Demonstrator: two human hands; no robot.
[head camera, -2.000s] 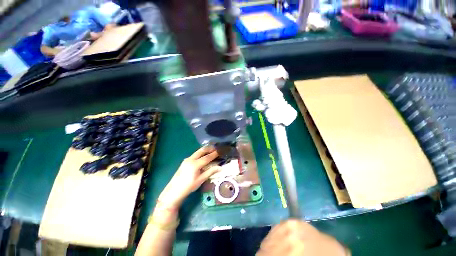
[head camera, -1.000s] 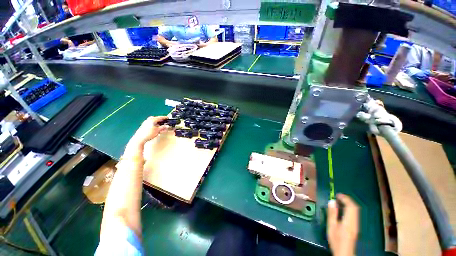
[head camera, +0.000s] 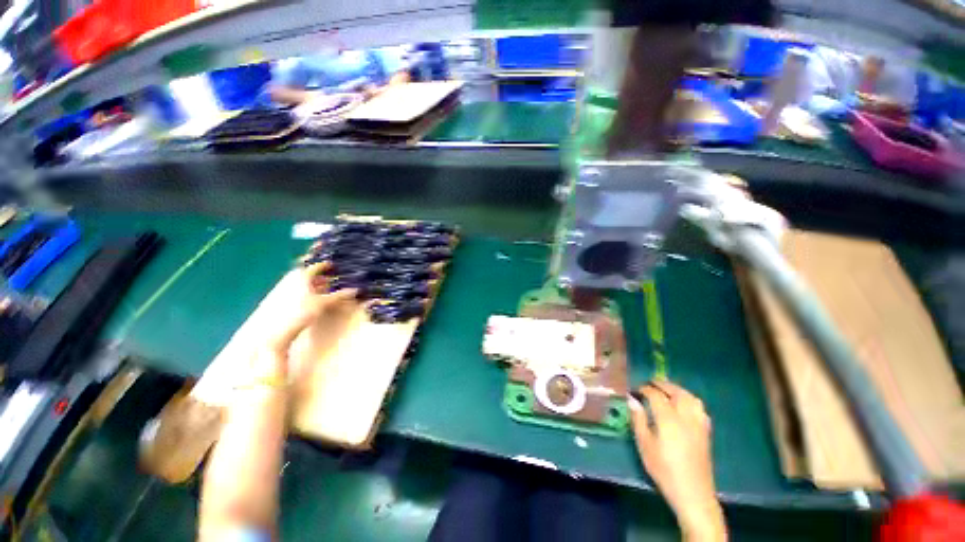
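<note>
Black molded parts (head camera: 386, 259) lie in rows on the left cardboard sheet (head camera: 344, 381). My left hand (head camera: 307, 312) is at the near left edge of the rows, fingertips touching or just over parts; blur hides whether it grips one. My right hand (head camera: 675, 423) is low over the bench, just right of the press base (head camera: 524, 400). Something small and dark shows at its fingertips, too blurred to name. The pale fixture (head camera: 542, 344) sits under the ram (head camera: 587, 299), with no black part visible on it. The lever (head camera: 831, 339) slants down right to its red knob (head camera: 931, 519).
The toggle press head (head camera: 619, 222) stands between my hands. More cardboard (head camera: 862, 349) lies right of the lever. A dark raised rail (head camera: 497, 196) runs behind. A black tray-like stack (head camera: 79, 302) and blue bin (head camera: 40, 254) are far left. People sit across the line.
The view has swung left, then slightly back. My right hand has left the lever and moved beside the press base. My left hand has moved from the fixture to the rows of parts.
</note>
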